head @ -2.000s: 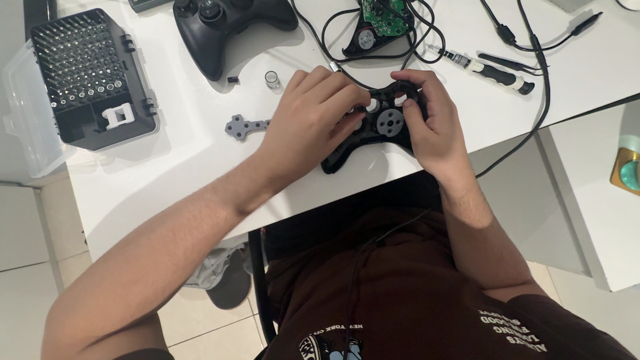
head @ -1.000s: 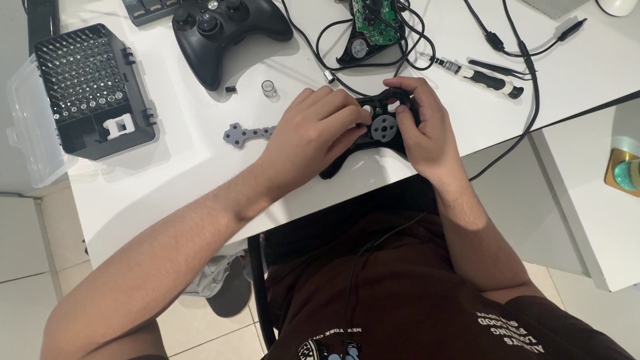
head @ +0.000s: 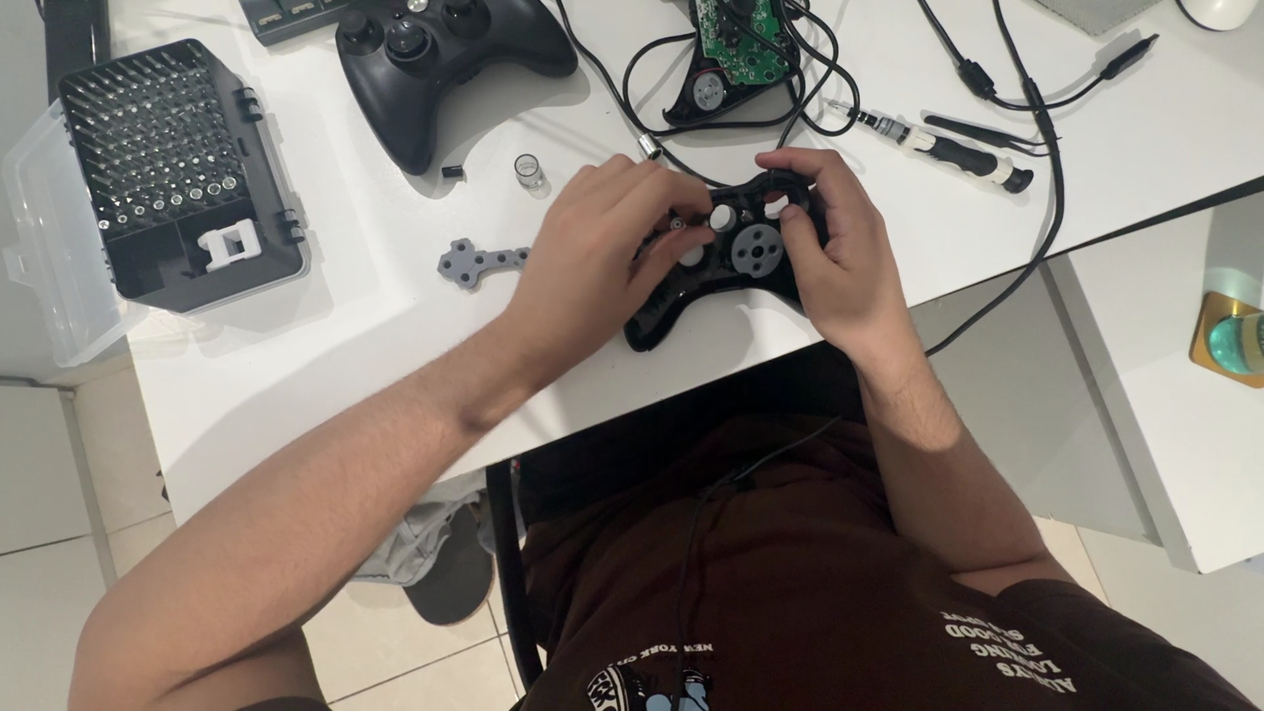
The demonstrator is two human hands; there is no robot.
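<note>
Both hands are at a black game controller shell (head: 664, 308) near the table's front edge. My right hand (head: 844, 252) grips its right end, thumb beside a white part (head: 777, 205). The fingertips of my left hand (head: 612, 247) are at the shell's left part, by white round pieces (head: 723, 218); whether they pinch a small piece is hidden. A grey round disc with holes (head: 757, 250) sits in the shell. Left of my left hand lies a grey rubber button pad (head: 474, 263). Beyond the hands lies an opened controller half with a green circuit board (head: 746, 44).
A screwdriver bit case (head: 188, 232) with a clear lid stands left. A whole black controller (head: 449, 59), a small clear cylinder (head: 528, 171) and a small black piece (head: 452, 172) lie beyond. Right are a precision screwdriver (head: 948, 153), tweezers (head: 978, 131) and black cables (head: 1055, 197).
</note>
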